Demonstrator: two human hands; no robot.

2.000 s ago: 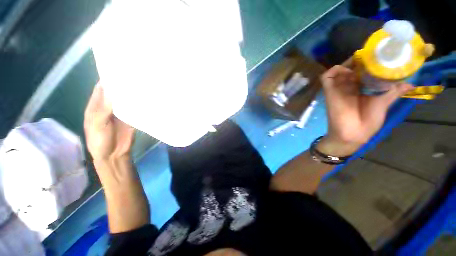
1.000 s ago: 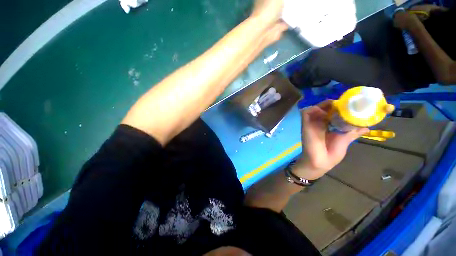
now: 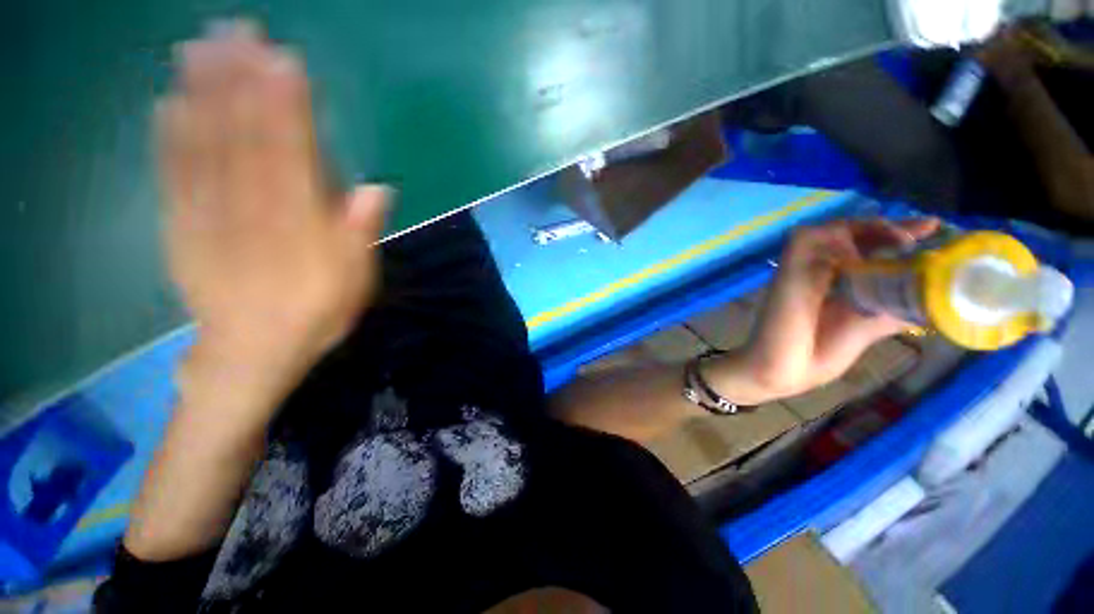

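My right hand (image 3: 828, 300) holds the caulking gun (image 3: 978, 292) by its tube at the right. The gun's yellow front ring and pale nozzle point toward the camera; its rear part is mostly hidden. My left hand (image 3: 258, 204) is raised over the near edge of the green bench (image 3: 456, 96), blurred, fingers together and straight, thumb apart, holding nothing visible. A white housing (image 3: 950, 17), glaring and cut off by the top edge, lies at the far right end of the bench.
An open cardboard box (image 3: 654, 180) is on the blue floor beneath the bench, with a tube (image 3: 564, 232) beside it. Another person (image 3: 1038, 132) sits at the upper right. Closed cartons (image 3: 708, 420) lie on a blue rack (image 3: 792, 510). A blue stool (image 3: 60, 480) is at lower left.
My left hand has let go of the white housing at the right and come back left. The gun has moved right and tilted. The housing stack at the left has left the view.
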